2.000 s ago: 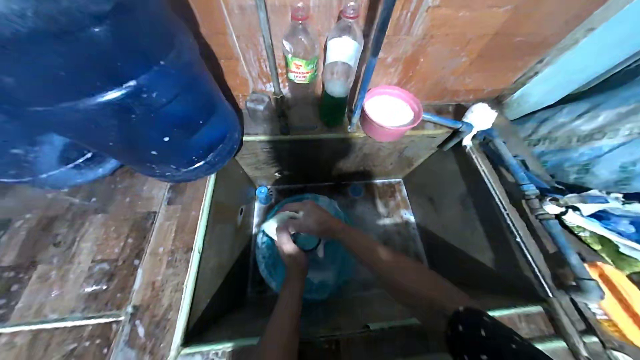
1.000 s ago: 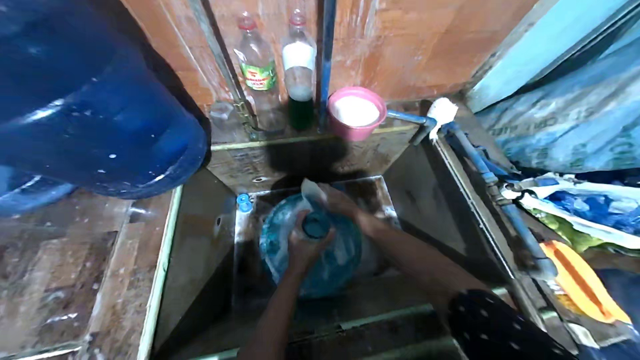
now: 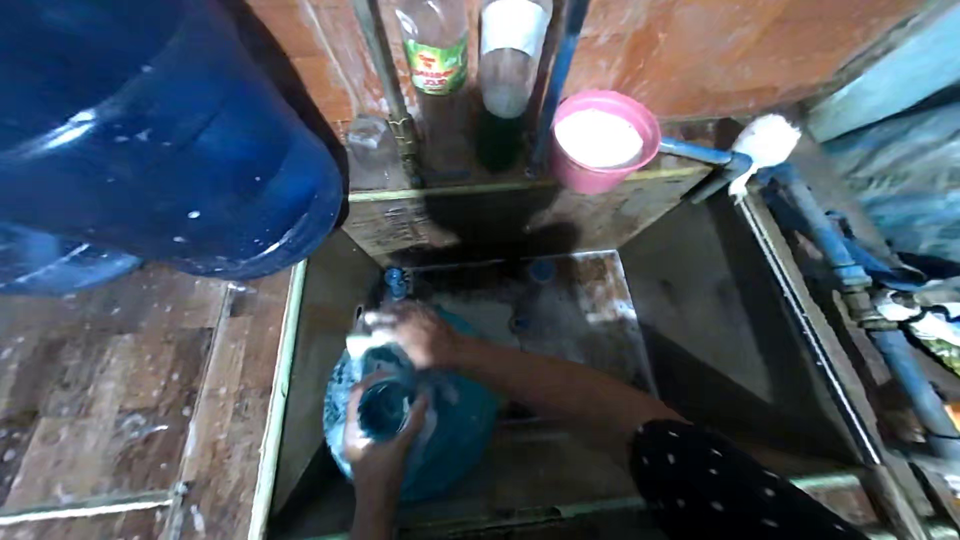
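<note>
Low in the tiled basin sits a teal plastic tub (image 3: 457, 442), with both of my hands above it. My left hand (image 3: 382, 442) grips a small blue-green round container (image 3: 384, 409), its round opening facing up. Just above that, my right hand (image 3: 420, 334) holds a whitish cloth or sponge (image 3: 367, 337) at the container's far side; blur hides which of the two it is. A small blue plastic piece (image 3: 397, 281) lies beside the tub near the basin's back left corner.
Two plastic bottles (image 3: 435, 67) and a pink tub of white contents (image 3: 600, 142) stand on the back ledge. A large blue barrel (image 3: 165, 142) looms at upper left. Blue pipes (image 3: 817, 217) run along the right edge, where a white bundle (image 3: 769, 142) rests.
My right hand and the whitish piece have moved from the right of the container to its far left side. My left hand still holds the container over the tub.
</note>
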